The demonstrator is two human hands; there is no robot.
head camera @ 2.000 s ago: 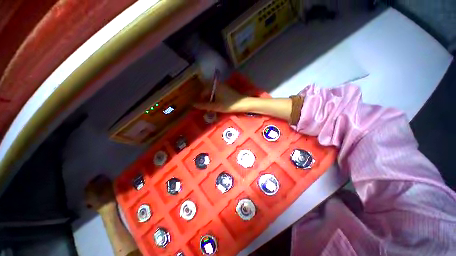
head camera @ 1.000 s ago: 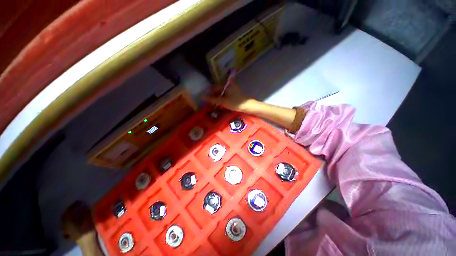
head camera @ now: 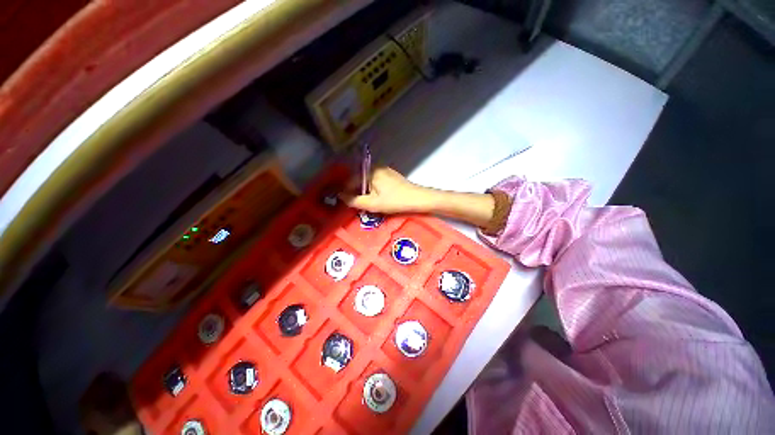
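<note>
A red-orange tray [head camera: 429, 327] with square pockets lies on the white tabletop, one round watch movement [head camera: 370, 300] per filled pocket. My right hand [head camera: 387, 192] is over the tray's far right part, closed around a slim purple-silver pen or tweezers [head camera: 366, 167] that points up. A blue-rimmed movement [head camera: 370, 218] lies just under the hand; the fingertips are near a dark movement [head camera: 331, 199] in shadow. Whether they touch it cannot be told. My left hand [head camera: 106, 402] is dark, blurred and partly cut off at the lower left, beside the tray's left edge.
A yellow-framed tester [head camera: 204, 238] with green lights stands behind the tray. A second yellow tester [head camera: 370, 81] stands farther right, with a dark cable [head camera: 455, 64] beside it. A thin dark line or slim object [head camera: 503, 160] lies on the tabletop. A curved shelf edge [head camera: 161, 115] crosses the upper left.
The view has shifted, so the tray and testers sit farther left. My right hand has moved from behind the tray's far edge back over its far right pockets, still holding the slim tool.
</note>
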